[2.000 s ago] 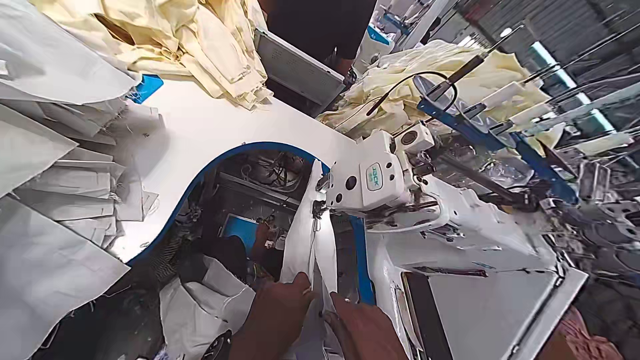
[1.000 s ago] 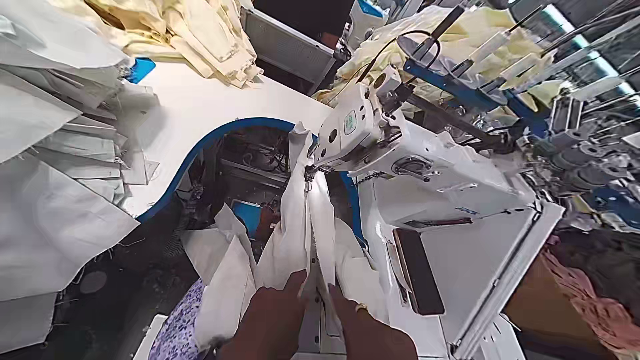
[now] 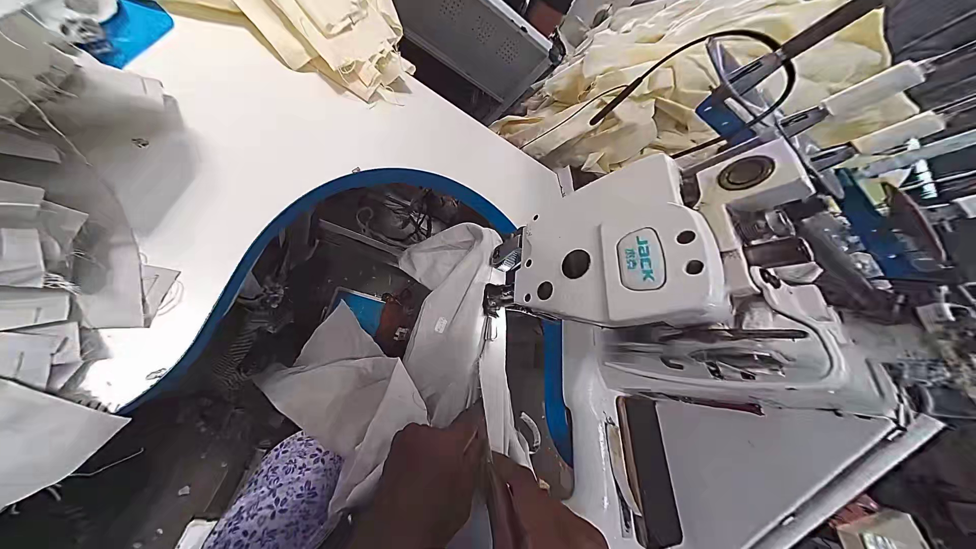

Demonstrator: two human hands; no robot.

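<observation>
White fabric (image 3: 450,343) runs from below the needle area of a white Jack sewing machine (image 3: 633,259) down to both hands. My left hand (image 3: 427,480) grips the fabric, its fingers closed near the middle of the lower view. Close beside it on the right, my right hand (image 3: 534,503) holds the strip of the same fabric. The presser foot (image 3: 497,299) is at the fabric's upper right edge. A loose flap of the fabric hangs left of my left hand. Both fingertips are partly hidden by folds.
A white table (image 3: 252,122) with a blue curved edge wraps round an opening. Stacked white fabric pieces (image 3: 34,267) lie at left, cream fabric (image 3: 328,38) at the top and more behind the machine. Thread stands (image 3: 877,91) rise at upper right. Purple floral cloth (image 3: 282,496) shows at lower left.
The view has moved closer to the machine. The white fabric now bunches up beside the needle area, whereas earlier it lay straighter. Both hands remain on it.
</observation>
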